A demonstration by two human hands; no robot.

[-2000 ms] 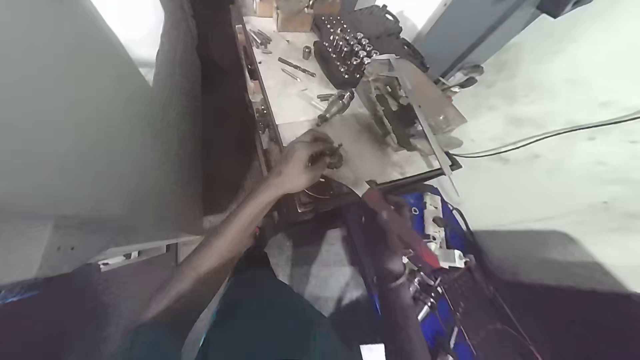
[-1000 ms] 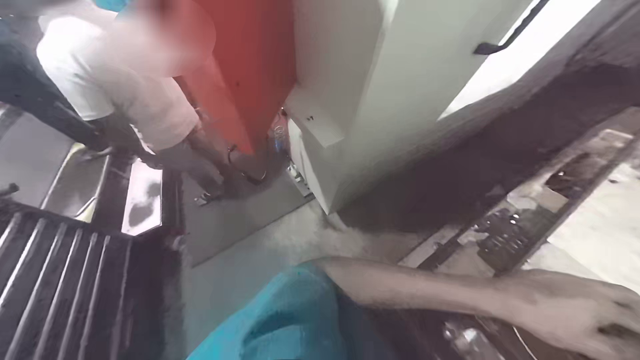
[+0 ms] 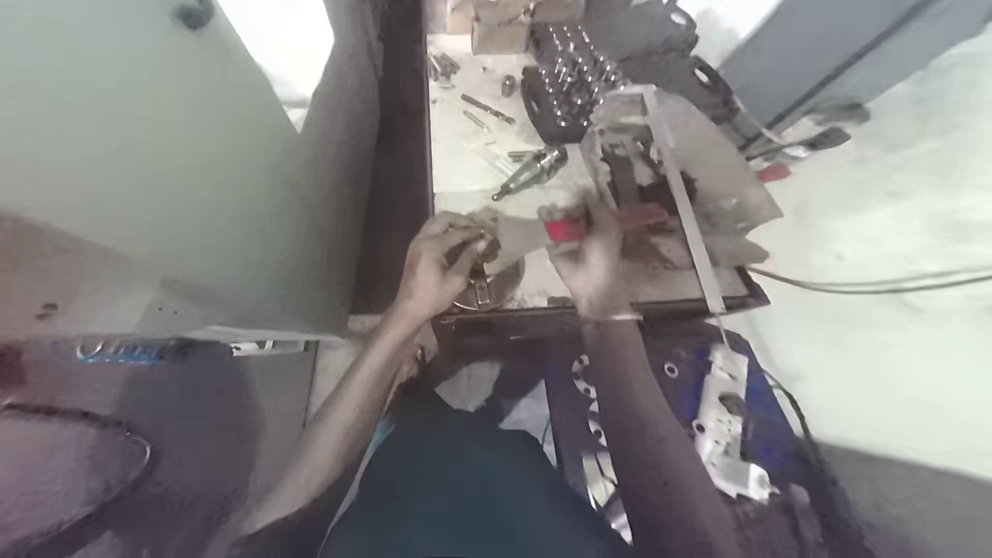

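My left hand (image 3: 435, 267) is at the table's front edge, its fingers closed around a small dark metal part (image 3: 487, 246). Just below that part lies a round metal piece (image 3: 508, 285), partly hidden by the hand. My right hand (image 3: 595, 260), blurred, grips a red-handled tool (image 3: 567, 230). A pale, flat, blurred section extends from the tool toward the part in my left hand; whether they touch I cannot tell. Beyond both hands a tapered metal tool holder (image 3: 535, 172) rests on the table (image 3: 465, 174).
A dark tray of shiny metal collets or similar pieces (image 3: 570, 77) stands farther back, near a cardboard box (image 3: 500, 37) and a drill bit (image 3: 488, 108). A long flat strip (image 3: 682, 194) overhangs the table's right side. Below, a blue bin (image 3: 651, 353) holds metal parts.
The view has swung back to the table from a machine and another person. Compared with the earliest frame, the red-handled tool is higher, over the table, with my right hand on it.
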